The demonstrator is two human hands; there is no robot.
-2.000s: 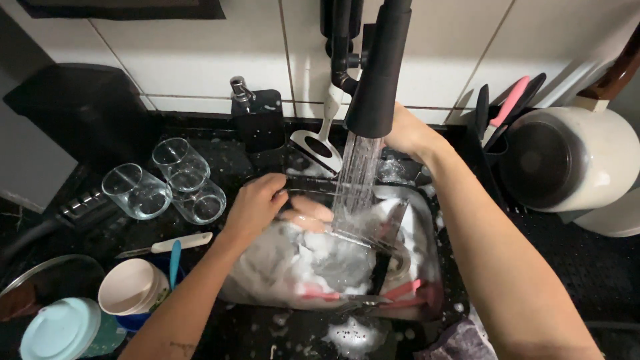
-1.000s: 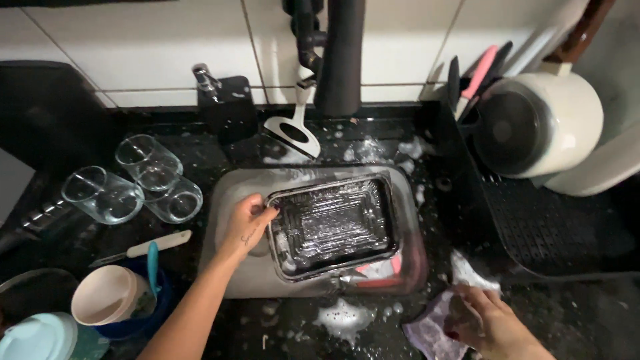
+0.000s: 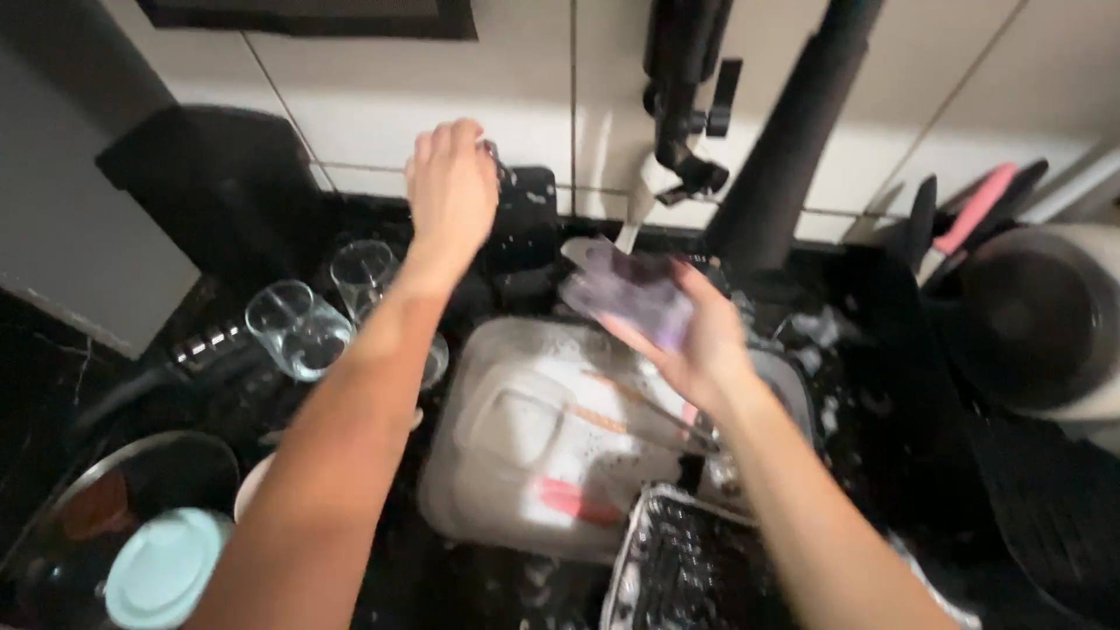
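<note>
My left hand [image 3: 453, 188] is raised at the top of a black soap dispenser [image 3: 523, 214], its fingers curled around or over the pump. A purplish cloth or sponge [image 3: 634, 293] lies in my right hand [image 3: 700, 337], held above the back edge of the sink [image 3: 468, 490]. Utensils and pink items [image 3: 573, 500] lie in the sink, blurred. A dark rectangular baking dish [image 3: 691, 560] with wet suds rests at the near right, partly over the sink edge and partly behind my right forearm.
Drinking glasses [image 3: 302, 337] stand left of the sink, beside a light blue lid [image 3: 166, 569] and a glass lid [image 3: 188, 446]. The black faucet [image 3: 792, 149] rises behind. At right, a black rack [image 3: 1006, 490] holds a cream pot [image 3: 1085, 306] and a pink-handled knife [image 3: 976, 206].
My left hand has let go of the baking dish and moved to the dispenser. The dish has shifted from over the sink to the near right. My right hand has lifted the purplish cloth or sponge off the counter.
</note>
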